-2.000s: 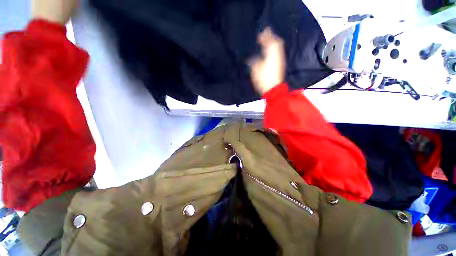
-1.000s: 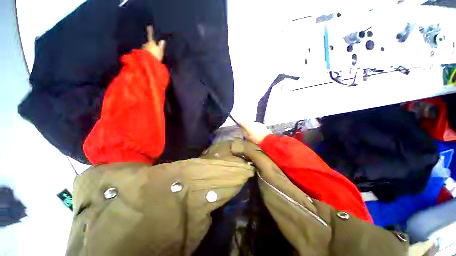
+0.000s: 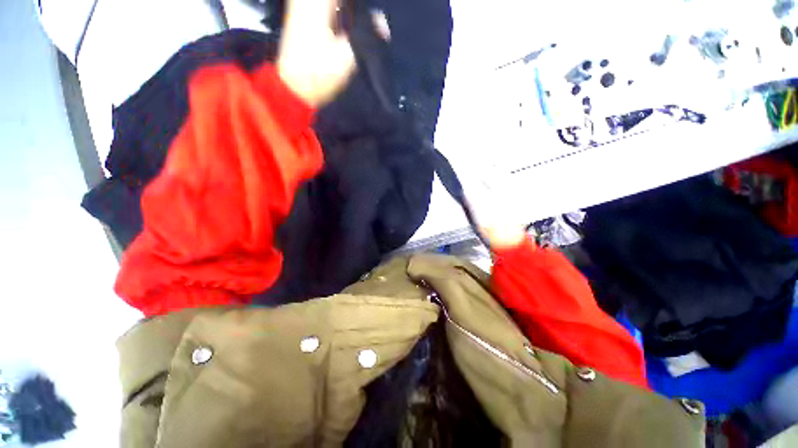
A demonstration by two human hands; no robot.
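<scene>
A large dark garment panel (image 3: 367,175) lies over the left part of the white table, its near edge by my jacket. My left hand (image 3: 319,57) is blurred at the top, over the panel; its fingers are partly hidden by dark cloth, so its grip is unclear. My right hand (image 3: 500,214) is at the table's front edge, washed out by light, holding the end of a narrow dark strip (image 3: 450,178) that runs up to the panel's right edge. Where the strip joins or overlaps the panel is unclear.
The white sewing machine (image 3: 647,66) is at upper right, with green and yellow scissor handles (image 3: 781,108) beyond. Below the table edge, dark cloth (image 3: 691,254) lies on something blue (image 3: 709,389). A dark scrap (image 3: 41,409) is at lower left.
The panel went left and nearer, then shifted slightly right. My left hand moved onto it, then farther up. My right hand came down to the table edge. The loose strip seen on the table is gone from there.
</scene>
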